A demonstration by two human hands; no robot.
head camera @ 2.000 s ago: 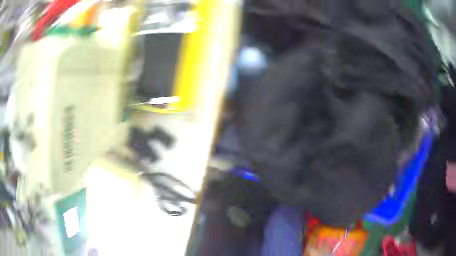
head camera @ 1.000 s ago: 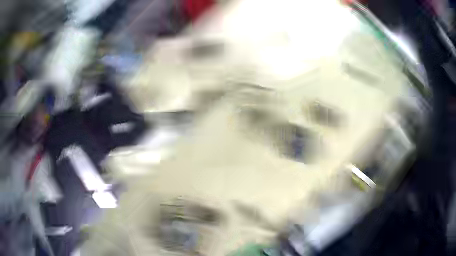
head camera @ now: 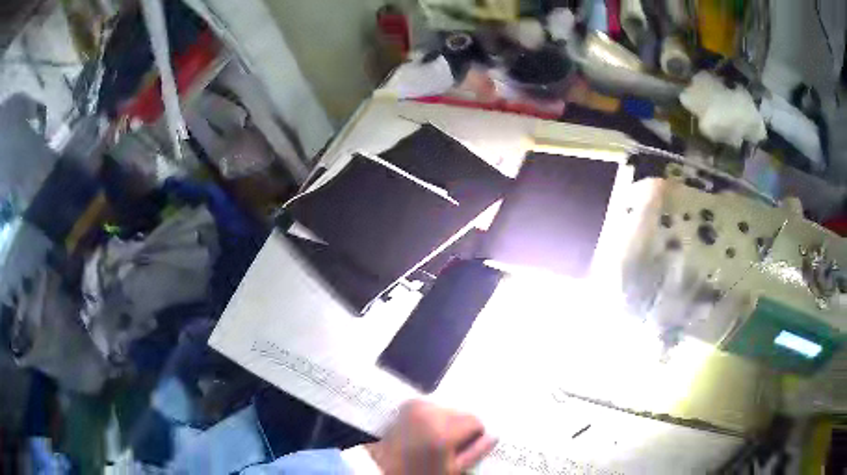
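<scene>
Black cut pieces [head camera: 376, 223] with white edges lie overlapped at the left middle of the white sewing table [head camera: 269, 311]. Another black panel [head camera: 557, 209] lies to their right, washed by lamp glare. A dark slab [head camera: 441, 325] with rounded corners, seemingly a smartphone, lies nearer the table's front edge. My left hand [head camera: 432, 441], in a light blue sleeve, is at the front edge just below the slab. Its fingers look curled; blur hides whether it holds anything. My right hand is not in view.
The cream sewing machine with a green panel [head camera: 785, 339] stands at the right, its needle area lost in glare. Thread cones [head camera: 675, 57] and clutter line the table's back. Crumpled grey cloth [head camera: 149, 278] and dark cloth fill the left.
The view has swung from the black garment heap and blue crate, through a blurred view, to the tabletop with the black pieces. My left hand has come into view at the bottom.
</scene>
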